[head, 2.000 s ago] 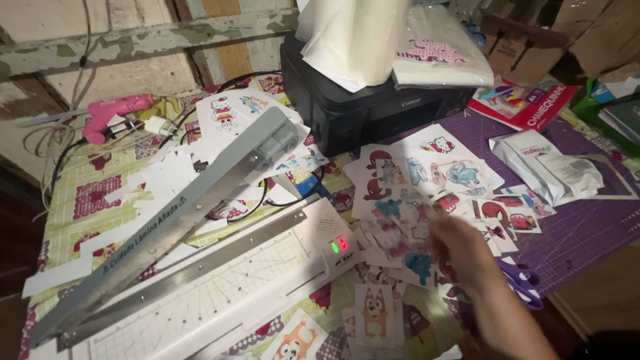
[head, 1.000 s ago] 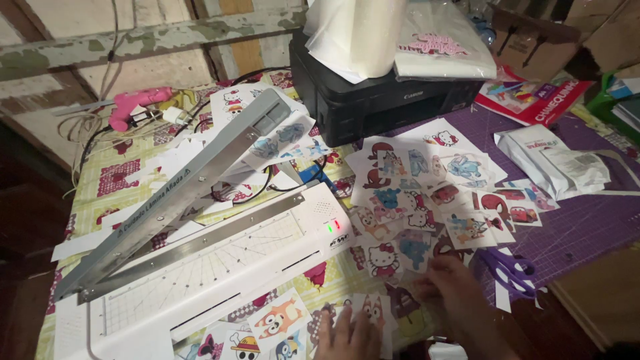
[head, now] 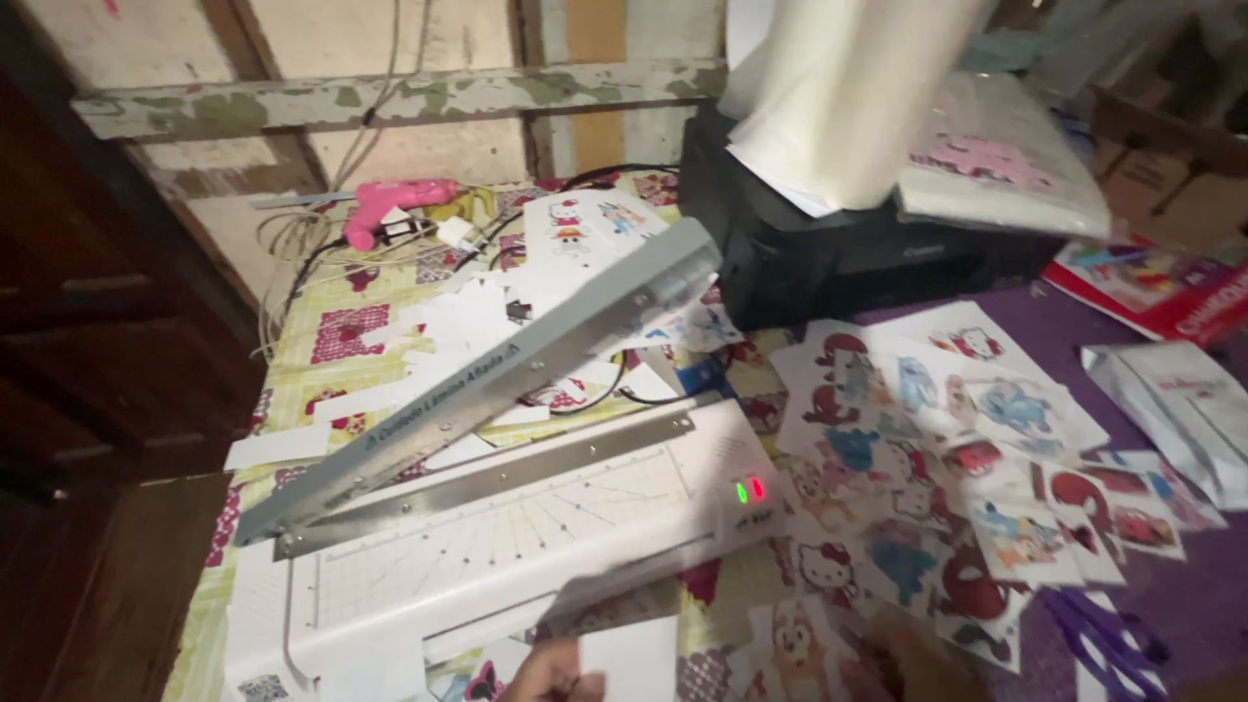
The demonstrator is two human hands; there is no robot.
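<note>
My left hand (head: 556,673) is at the bottom edge, its fingers closed on a small blank white piece of paper (head: 629,658). Further right, my right hand (head: 902,663) is blurred and dark beside a cut-out of an orange cartoon dog (head: 799,639); whether it holds anything is unclear. Before both hands lies a white laminator with a built-in paper cutter (head: 507,546), its grey blade arm (head: 487,380) raised and its green and red lights lit. Many printed cartoon cut-outs (head: 902,556) overlap on the table to the right.
A black Canon printer (head: 877,268) carries a white roll (head: 868,97) and a plastic-wrapped packet (head: 1004,166). Purple-handled scissors (head: 1102,634) lie at the lower right, near a white packet (head: 1175,409). A pink glue gun (head: 395,205), cables and paper scraps (head: 458,322) are at the back left.
My left hand, on the table among the cut-outs a second ago, now holds a white piece of paper in front of the laminator. The view has shifted left.
</note>
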